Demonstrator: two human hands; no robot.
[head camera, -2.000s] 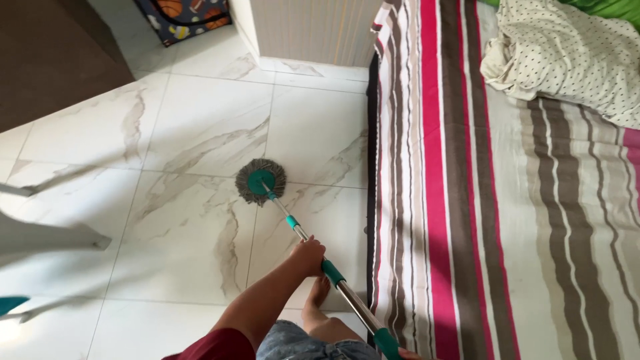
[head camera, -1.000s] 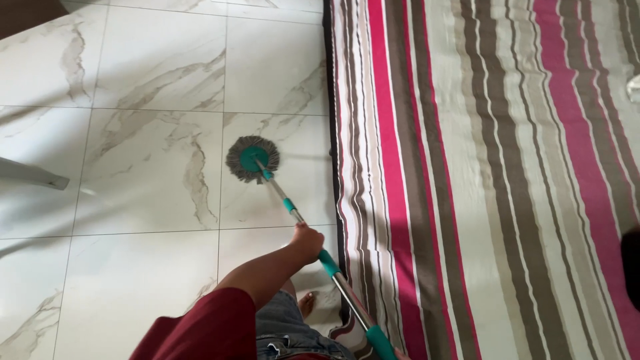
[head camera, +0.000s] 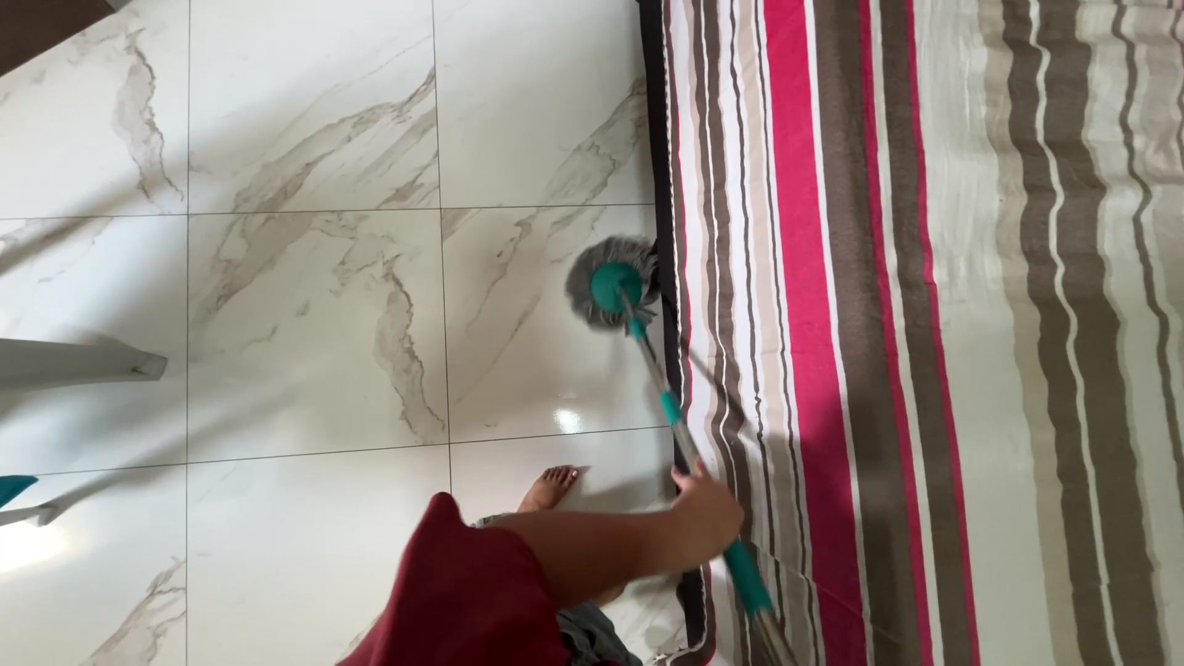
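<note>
My left hand (head camera: 708, 513) is closed around the metal pole of a mop (head camera: 678, 425) with teal plastic joints. Its round teal head with a grey string fringe (head camera: 615, 285) rests on the marble-patterned tile floor, and the fringe touches or nearly touches the dark lower edge of the bed. The pole slants down to the right, over the edge of the striped bedcover (head camera: 805, 277), and leaves the view at the bottom. My right hand is out of view.
The bed fills the right side. On the left, a grey furniture leg (head camera: 83, 363) and a smaller leg with a teal part (head camera: 17, 487) stand on the floor (head camera: 314, 324). Brown furniture (head camera: 42, 28) shows at the top left corner. My bare foot (head camera: 552, 487) is below the mop head.
The mop head has moved right across the tiles to the bed's edge, with my left hand still on the pole. Fingers seen at the pole's lower end earlier are now out of view.
</note>
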